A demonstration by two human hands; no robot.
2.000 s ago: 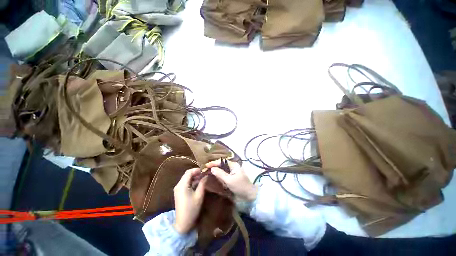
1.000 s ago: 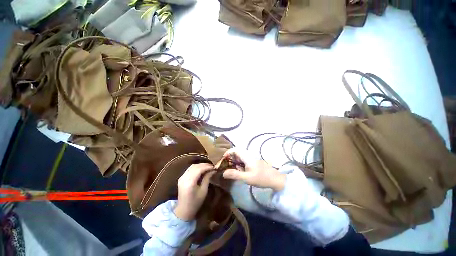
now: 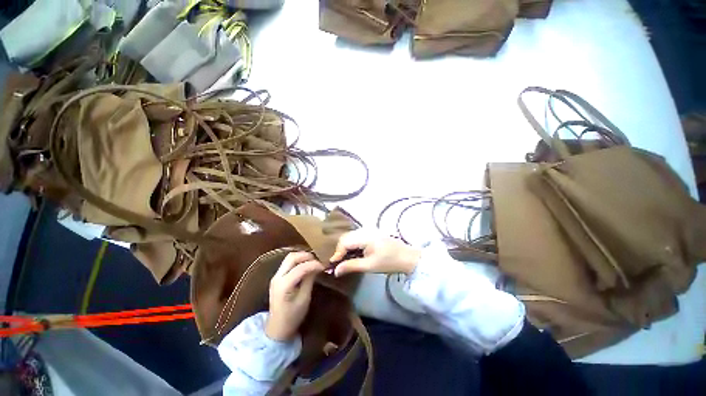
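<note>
A brown tote bag (image 3: pixel 224 259) is held open at the front edge of the table, its mouth facing up. Its zipper (image 3: pixel 236 298) runs in a pale curved line along the opening, and a small pale label (image 3: pixel 249 227) shows inside. My left hand (image 3: pixel 290 292) grips the bag's edge. My right hand (image 3: pixel 373 254) has its fingertips pinched at the same edge, close to the left fingertips. A tiny pale spot shows between the hands; what it is cannot be told. A brown strap (image 3: pixel 364 352) hangs below.
Piled brown bags with tangled straps (image 3: pixel 224 155) lie at left, and stacked bags (image 3: pixel 588 232) at right. More brown bags (image 3: pixel 464 27) lie at the back. Grey-white pieces (image 3: pixel 182 50) are heaped at back left. An orange cord (image 3: pixel 131 315) crosses at lower left beside the white table (image 3: pixel 433 124).
The right hand has turned and its fingers now pinch at the bag edge, where dark reddish material was bunched a second ago. The left hand stays on the bag. The view has shifted slightly.
</note>
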